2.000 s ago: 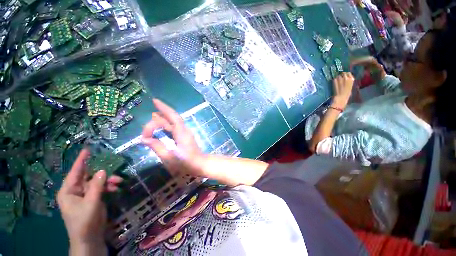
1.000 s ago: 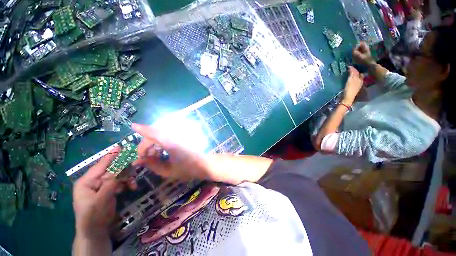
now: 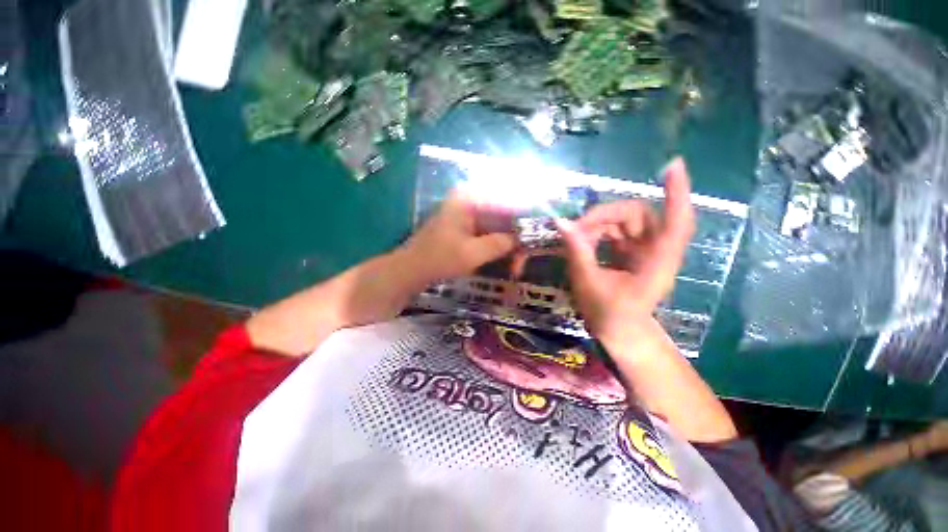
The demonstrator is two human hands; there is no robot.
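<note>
My left hand [image 3: 457, 244] is at the middle, its fingers closed on a small circuit board [image 3: 537, 231] held above the adhesive sheet. My right hand [image 3: 629, 249] is beside it, thumb near the board's right end and index finger raised. Whether the right fingertips grip something is too blurred to tell. The adhesive sheet [image 3: 707, 270] lies under both hands against my shirt, its upper edge in strong white glare, dark gridded pieces showing along its lower part. A loose pile of green boards [image 3: 603, 57] lies beyond the sheet.
Bubble wrap [image 3: 790, 281] lies at right with handled boards [image 3: 832, 156] on it. Another adhesive sheet [image 3: 920, 312] is at far right. Spare adhesive sheets [image 3: 135, 135] and a white smartphone [image 3: 211, 42] are at left. Another person's arm [image 3: 884, 455] shows at lower right.
The view has swung left, bringing the left stack and smartphone into sight. Both hands have stayed together over the sheet; the board now shows its silver parts, not its gold pads.
</note>
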